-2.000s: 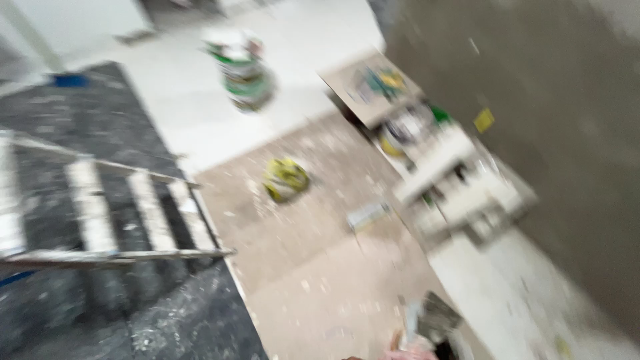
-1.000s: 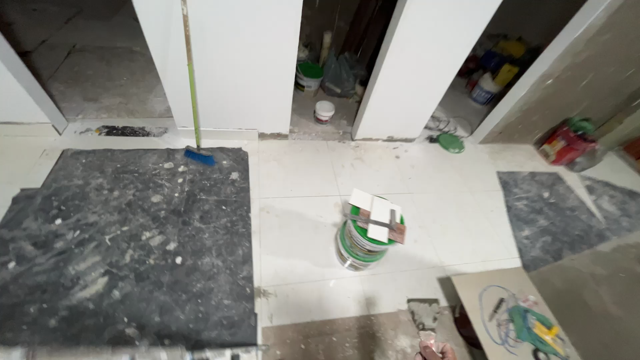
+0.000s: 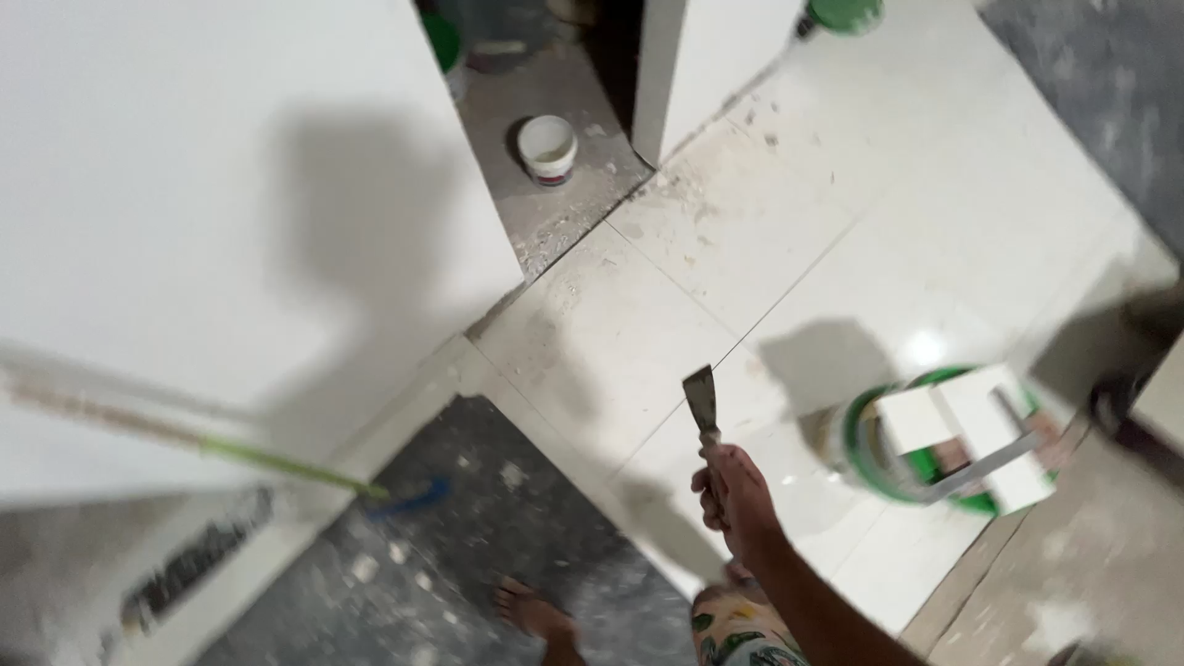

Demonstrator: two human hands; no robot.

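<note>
My right hand point(image 3: 735, 499) is closed around the handle of a putty knife point(image 3: 702, 398), whose blade points up and away over the white tiled floor. To its right stands a bucket with a green rim point(image 3: 865, 444), with white pieces point(image 3: 980, 416) and a grey flat bar point(image 3: 985, 467) lying on top. My left hand is out of the frame. Below the hand, my knee in patterned cloth and one bare foot point(image 3: 532, 610) show, the foot on a dark, paint-spotted sheet point(image 3: 462, 555).
A small white tub point(image 3: 548, 148) stands in the doorway between white walls point(image 3: 203, 185). A broom with a green handle point(image 3: 287, 464) and blue head point(image 3: 407, 499) leans at the left. A green lid point(image 3: 846, 11) lies at the top. Debris dots the tiles near the doorway.
The view has swung strongly from the ladder and the loaded board toward the doorway and wall. My right hand with the putty knife, at the bottom edge before, now shows fully with its forearm.
</note>
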